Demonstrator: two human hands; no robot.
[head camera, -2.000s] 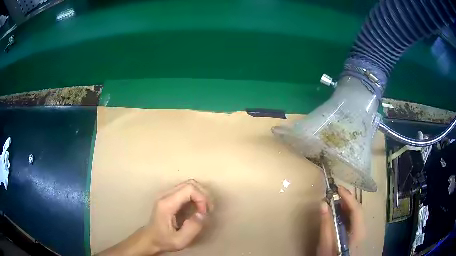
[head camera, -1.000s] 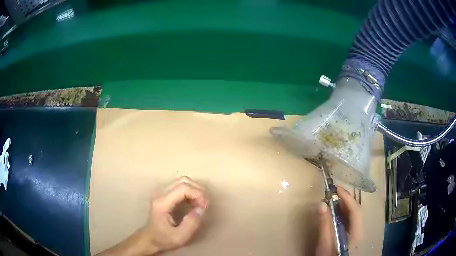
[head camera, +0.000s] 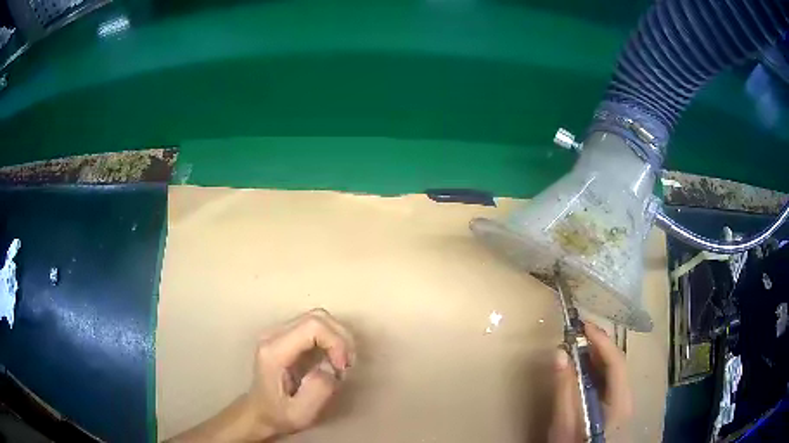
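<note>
My left hand (head camera: 303, 372) is over the tan mat (head camera: 234, 285), left of its middle. Its fingers are curled in and the thumb meets the fingertips around a hollow; no object shows in it. My right hand (head camera: 597, 381) holds the soldering iron (head camera: 586, 381) at the lower right. The iron points up and away, and its tip end is at the rim of the fume extractor hood (head camera: 588, 225), where brown stains make the tip hard to see. Small white scraps (head camera: 494, 322) lie on the mat left of my right hand.
The thick ribbed hose (head camera: 692, 60) rises from the hood, with a shiny metal arm (head camera: 718, 247) beside it. A green surface (head camera: 346, 95) lies beyond the mat. A black tape strip (head camera: 460, 197) is at the mat's far edge. The iron stand (head camera: 699, 320) is at right.
My left hand has shifted slightly left, with its fingers still curled. My right hand and the soldering iron have barely moved. A tiny pale fleck now shows right of the white scraps.
</note>
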